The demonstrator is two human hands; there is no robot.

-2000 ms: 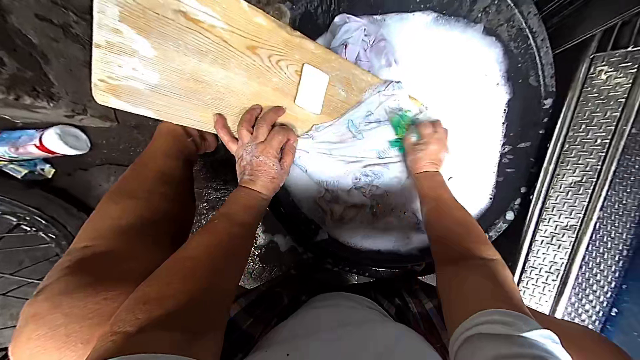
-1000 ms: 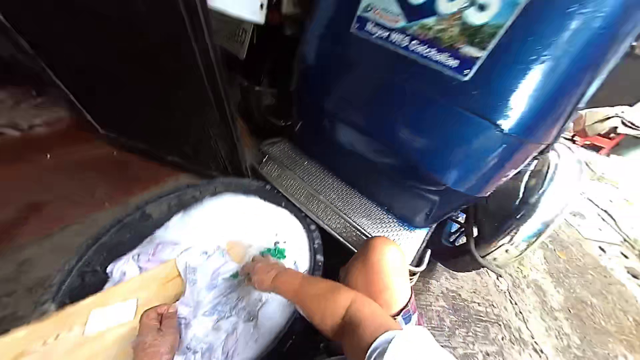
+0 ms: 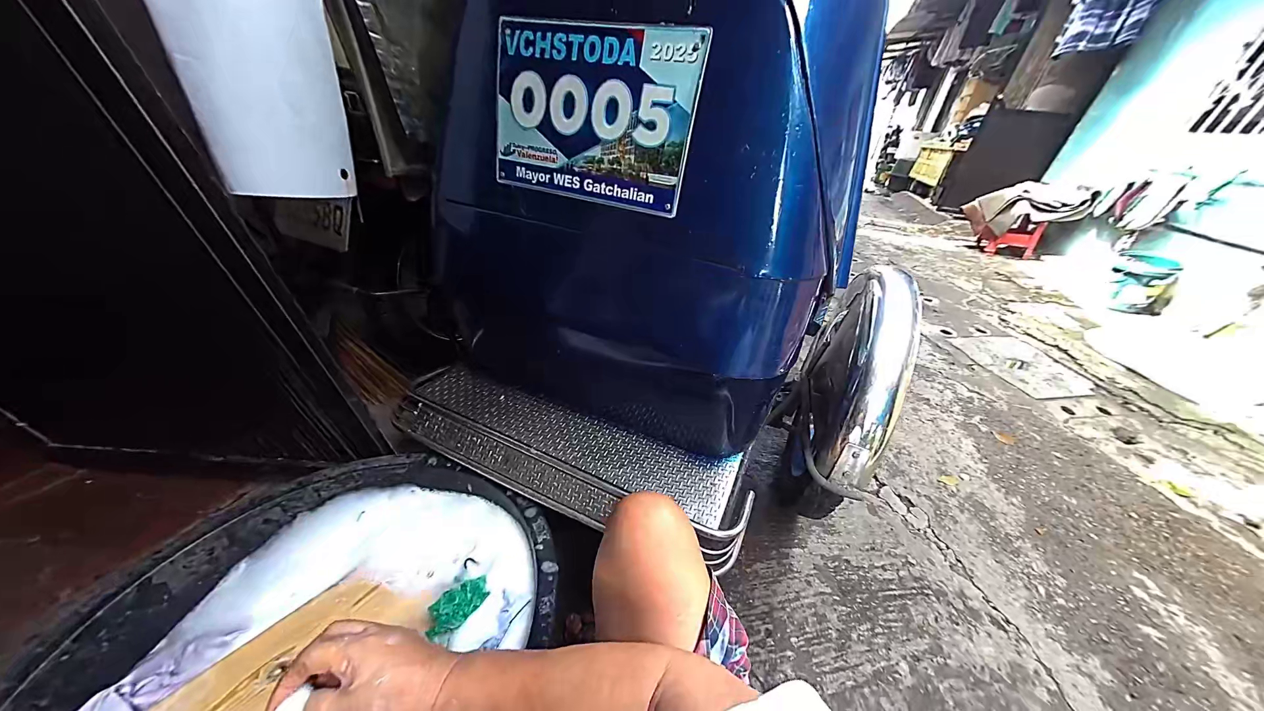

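Observation:
My right hand point(image 3: 370, 671) is at the lower edge of the view, over a wooden board point(image 3: 286, 632), with its fingers curled around a white block that looks like soap point(image 3: 294, 697). The board slants into a black tub point(image 3: 538, 563) of white suds point(image 3: 395, 533). A green mesh scrubber point(image 3: 457, 604) lies on the suds beside the board's end, just beyond my right hand. Pale wet cloth point(image 3: 163, 671) shows at the tub's left. My left hand is out of view.
Beyond the tub stands a blue sidecar point(image 3: 632, 296) with a metal tread-plate step point(image 3: 592, 454) and a chrome-fendered wheel point(image 3: 869, 375). My bare knee point(image 3: 652, 563) is right of the tub. Concrete paving point(image 3: 938, 592) runs along the right, with a red stool point(image 3: 1015, 240) farther off.
My right hand has left the green scrubber and is now at the white block on the board. The cloth no longer covers the board's end. My left hand has gone out of view. The view has swung up.

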